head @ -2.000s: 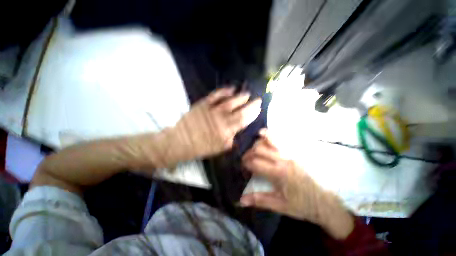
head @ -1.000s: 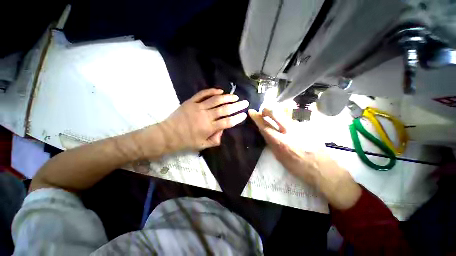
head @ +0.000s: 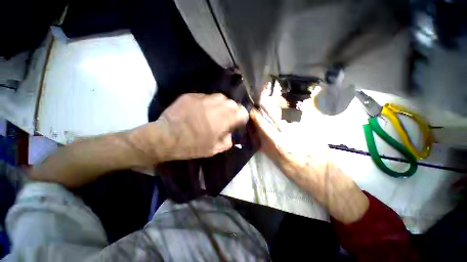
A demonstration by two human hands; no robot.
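A dark garment piece (head: 179,61) lies over the table left of the needle and hangs down toward the lap. My left hand (head: 197,125) is closed on the cloth just left of the machine head, its fingers curled and slightly blurred. My right hand (head: 292,148) reaches to the needle area, its fingertips at the cloth edge beside the presser foot. The fingertips are partly hidden under the head and washed out by the lamp, so their grip cannot be told. The needle is not clear.
The grey-white machine head (head: 307,38) fills the upper right. Scissors with green and yellow handles (head: 390,140) lie right of the needle. The white table (head: 97,82) shows at left and has ruler marks along its front edge. Dark cloth lies at the far upper left.
My left hand has closed from flat, spread fingers into a curled grip and moved slightly left. The cloth is bunched beneath it and covers more table. The machine head appears lower and further left.
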